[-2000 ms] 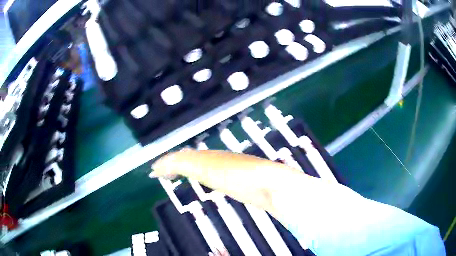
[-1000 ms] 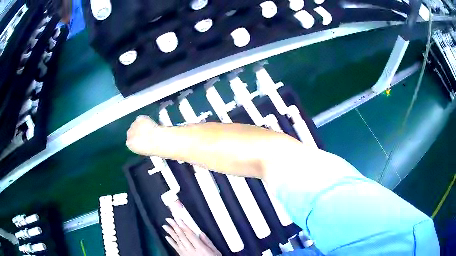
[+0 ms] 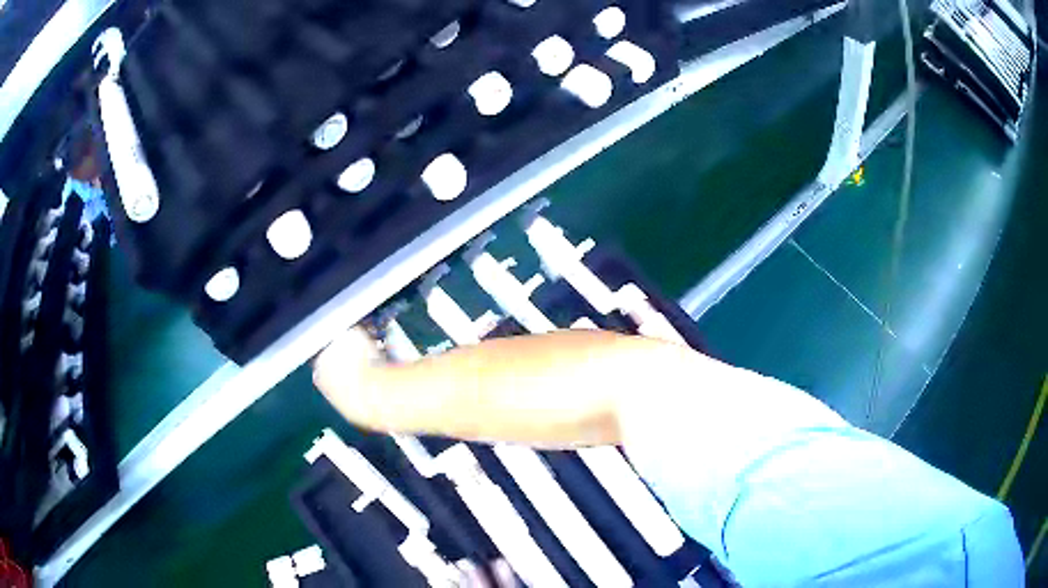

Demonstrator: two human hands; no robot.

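Observation:
Several long white units with thin bent arms, one of them at the left end (image 3: 379,494), lie side by side in a black foam tray (image 3: 333,523). My right arm reaches across them from the lower right. My right hand (image 3: 348,365) is bent near the top ends of the units, beside the pale rail; its fingers are mostly hidden and I cannot tell if it holds anything. My left hand (image 3: 492,574) is a small blurred patch at the bottom edge, over the lower part of the units, mostly cut off.
Behind the rail (image 3: 385,276), a raised black tray (image 3: 230,138) holds scattered round white parts and one long white piece (image 3: 126,155). Another black tray with small parts (image 3: 69,391) stands at the left. A red blur (image 3: 12,569) shows in the bottom left corner.
The view has shifted, showing more of the upper tray again. My left hand, seen with spread fingers a second ago, is now mostly out of the picture. My right hand stays near the units' top ends.

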